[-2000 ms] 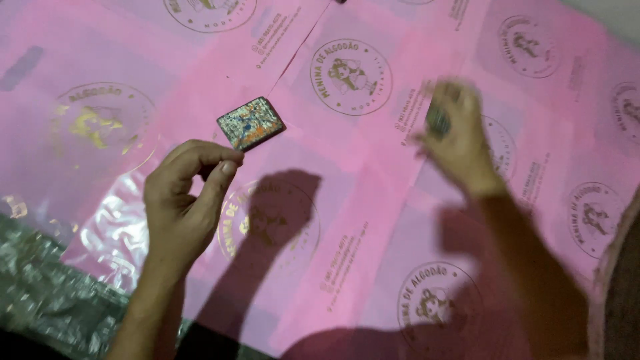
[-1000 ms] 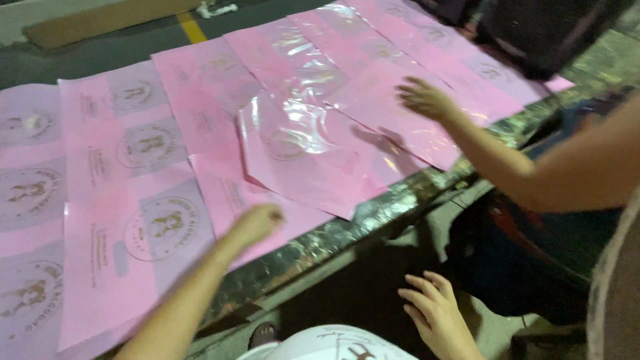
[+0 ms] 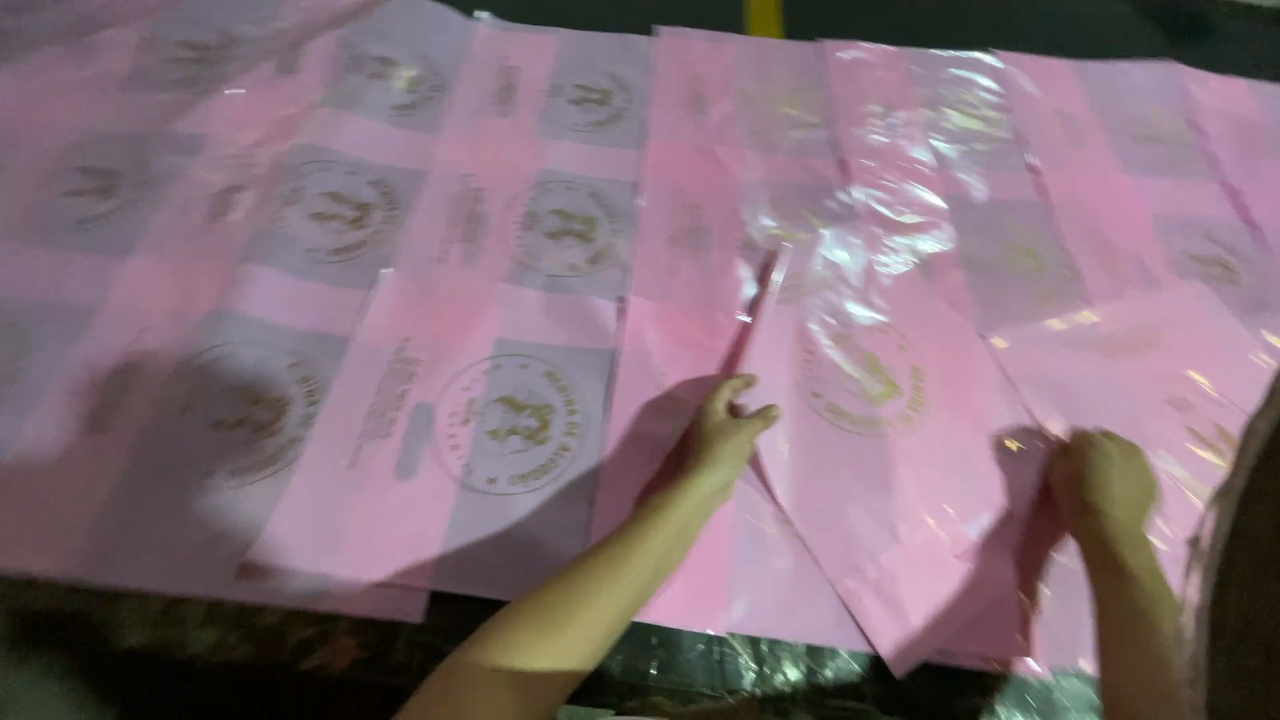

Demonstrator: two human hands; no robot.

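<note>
Overlapping pink plastic sheets [image 3: 690, 560], with greyish squares and round gold prints, cover the table. One sheet lies at an angle on the others, and glare crosses its upper part. My left hand [image 3: 722, 435] is at this slanted sheet's left edge, thumb and forefinger slightly apart; whether it pinches the film is unclear. At the sheet's right edge, my right hand [image 3: 1105, 480] is closed on the plastic, knuckles up. Its fingertips are hidden. Another loose pink sheet [image 3: 1130, 340] lies beside and partly under that hand.
Crinkled clear plastic [image 3: 740, 655] shows along the table's near edge. Beyond the sheets is a dark surface with a yellow stripe [image 3: 764, 18]. A blurred dark shape [image 3: 1245, 580] blocks the lower right edge of the view.
My right hand has come from low near my body onto the sheets. Another person's arm, reaching from the right a second ago, is out of view. The patterned block seen earlier is not visible.
</note>
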